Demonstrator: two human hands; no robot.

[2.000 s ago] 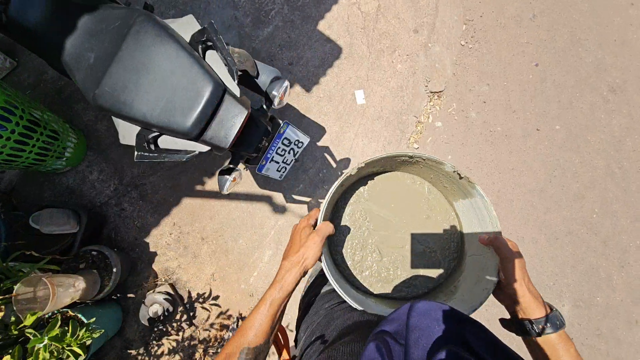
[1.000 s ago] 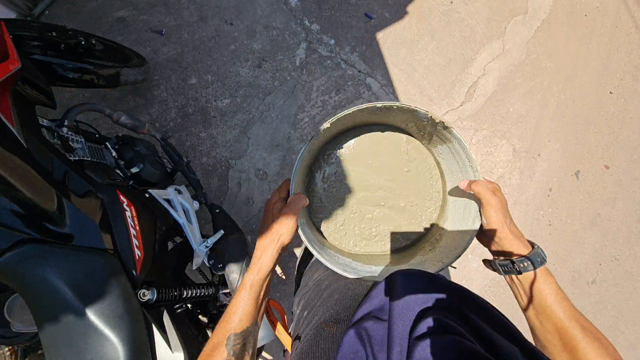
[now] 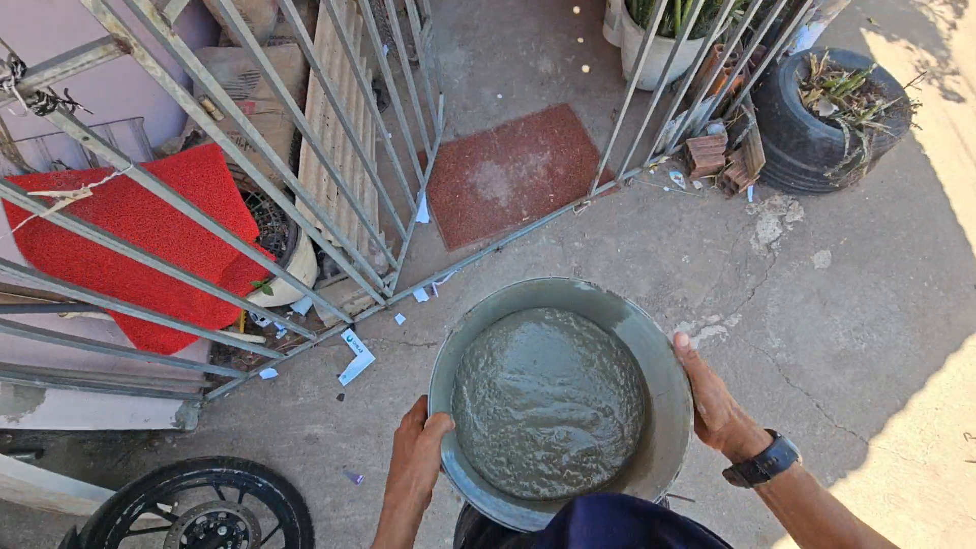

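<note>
A round metal tub point(image 3: 659, 343) is held level in front of my body, low in the middle of the head view. Wet grey cement mix point(image 3: 549, 404) fills its lower part. My left hand point(image 3: 419, 442) grips the tub's left side, with the thumb over the rim. On the right side, my right hand point(image 3: 713, 400) holds the wall near the rim; its fingers are partly hidden beneath. A dark watch sits on my right wrist. Part of the near rim is covered by my dark blue shirt.
A metal bar gate point(image 3: 396, 274) stands ahead and left, with an opening onto a reddish doormat point(image 3: 518, 175). Behind bars lie a red mat point(image 3: 145, 236) and sacks point(image 3: 252, 99). A tire planter point(image 3: 801, 164) and bricks point(image 3: 705, 156) stand right; a motorcycle wheel point(image 3: 213, 526) is lower left.
The view has moved past the parked motorcycle to the gate and doormat. Both hands still hold the tub, which has gone from sunlight into shade.
</note>
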